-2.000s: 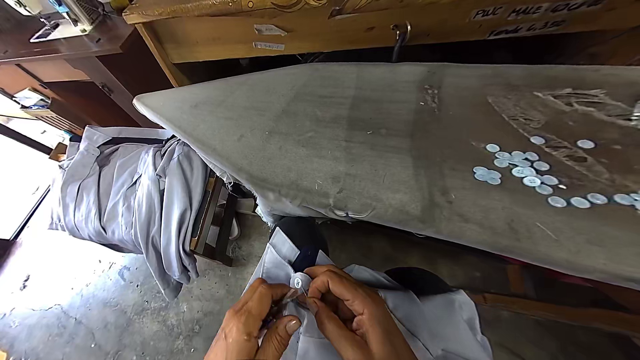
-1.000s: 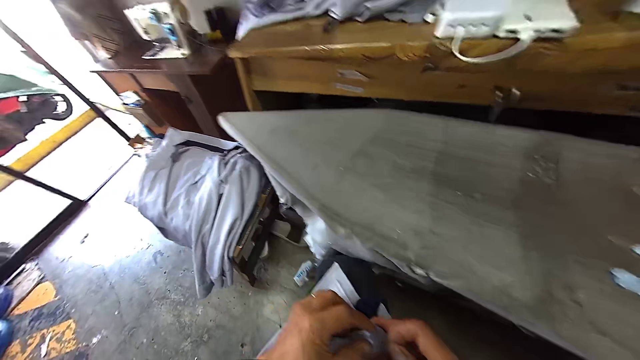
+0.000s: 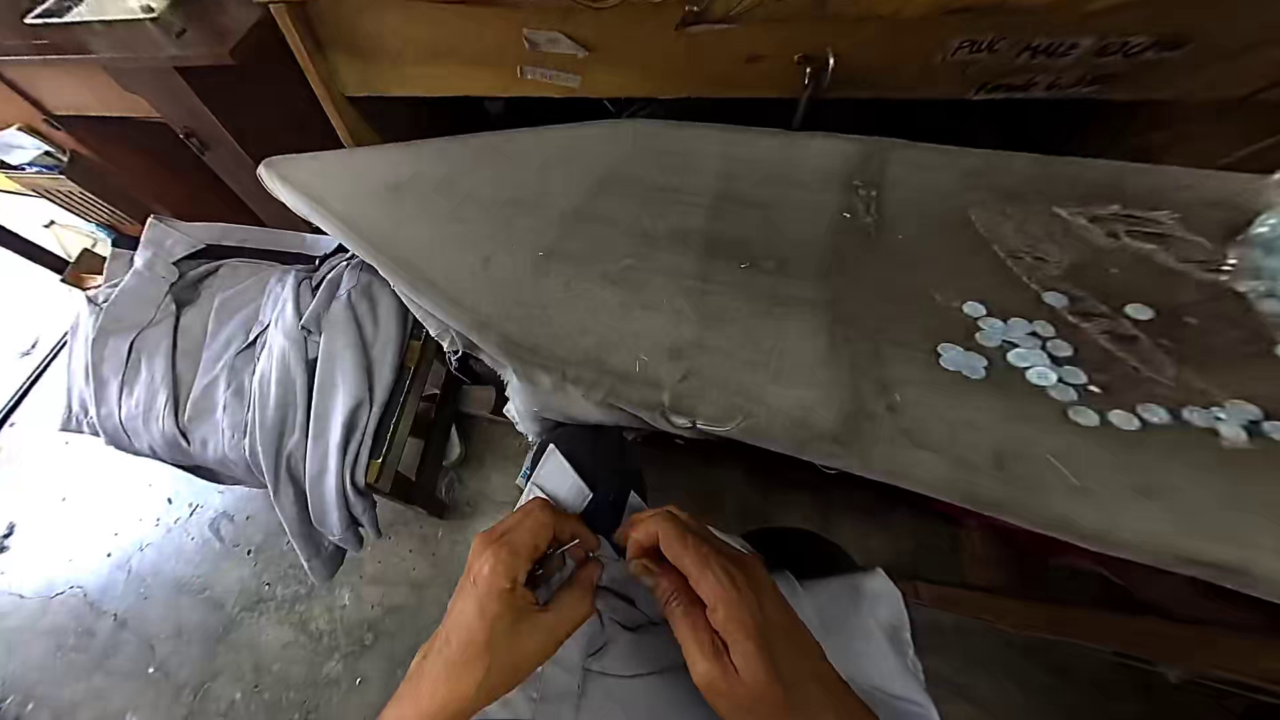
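A light grey garment (image 3: 640, 650) with a pointed white collar piece (image 3: 562, 480) lies over my lap. My left hand (image 3: 520, 590) pinches a thin, needle-like metal piece (image 3: 568, 547) at the cloth between thumb and fingers. Close beside it, my right hand (image 3: 710, 590) has thumb and forefinger pressed together near the fabric; whether it holds cloth or thread is too small to tell. Several pale round buttons (image 3: 1040, 376) lie scattered on the right part of the cloth-covered ironing board (image 3: 640, 250) beyond my hands.
Grey garments (image 3: 230, 370) are piled over a wooden stand (image 3: 410, 440) at the left. A wooden table (image 3: 450, 50) with handwriting on its side runs behind the board. A clear plastic bag or container (image 3: 1258, 250) shows at the right edge. Concrete floor (image 3: 200, 600) lies at lower left.
Two seconds ago a button showed between my fingertips; now my fingers are at the cloth with the thin metal piece visible. The view swung left and came back.
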